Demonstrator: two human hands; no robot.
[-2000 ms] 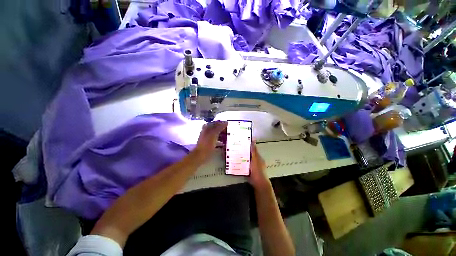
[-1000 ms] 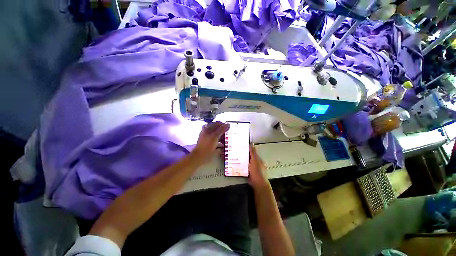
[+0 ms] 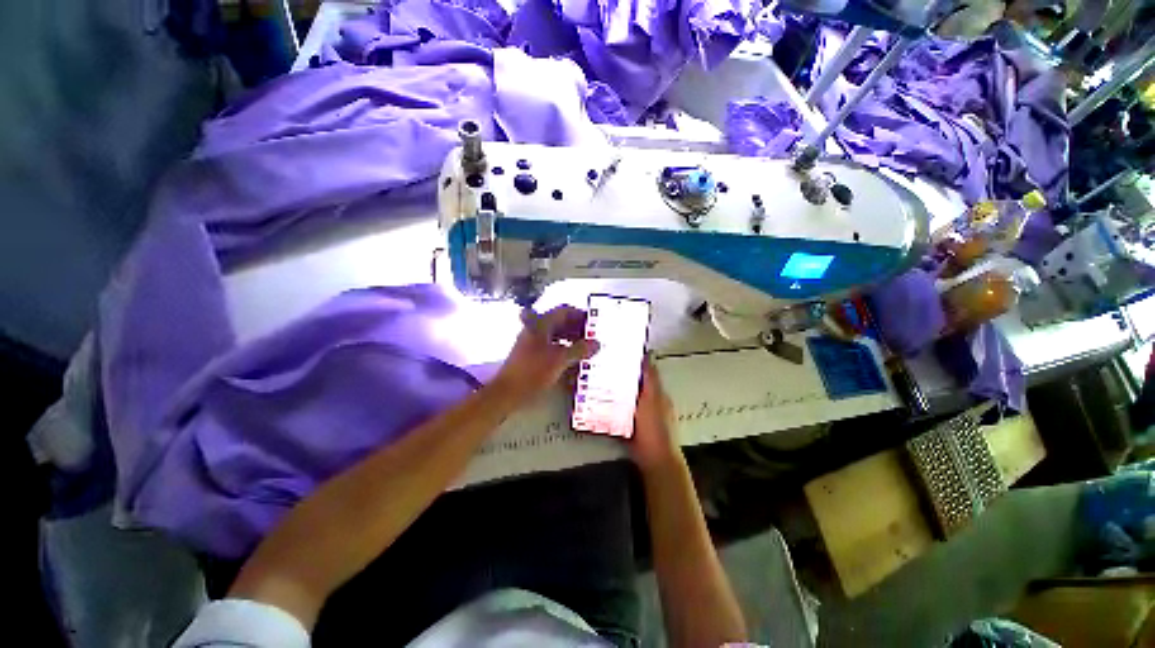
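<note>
The smartphone (image 3: pixel 612 367), with its screen lit, is upright in front of the sewing machine (image 3: pixel 633 241). My right hand (image 3: pixel 652 418) holds its lower right edge, the fingers mostly hidden behind it. My left hand (image 3: pixel 545 351) is at its upper left edge, with a fingertip over the screen. Whether the left hand also grips it cannot be told. A purple cloth piece (image 3: pixel 317 392) lies bunched left of my left hand, its edge near the lit needle area. The machine head is white with a teal band.
The machine table (image 3: pixel 747 399) has a printed scale along its front edge. More purple cloth (image 3: pixel 608 51) is heaped behind the machine. A blue tray (image 3: pixel 846 367) lies right of the bed. Bottles with orange-yellow liquid (image 3: pixel 978 298) are at the right, above a wooden board (image 3: pixel 849 525) lower down.
The phone has shifted slightly up and right and tilted a little. My left fingertip now reaches over its screen. The screen content has changed. The cloth has not moved.
</note>
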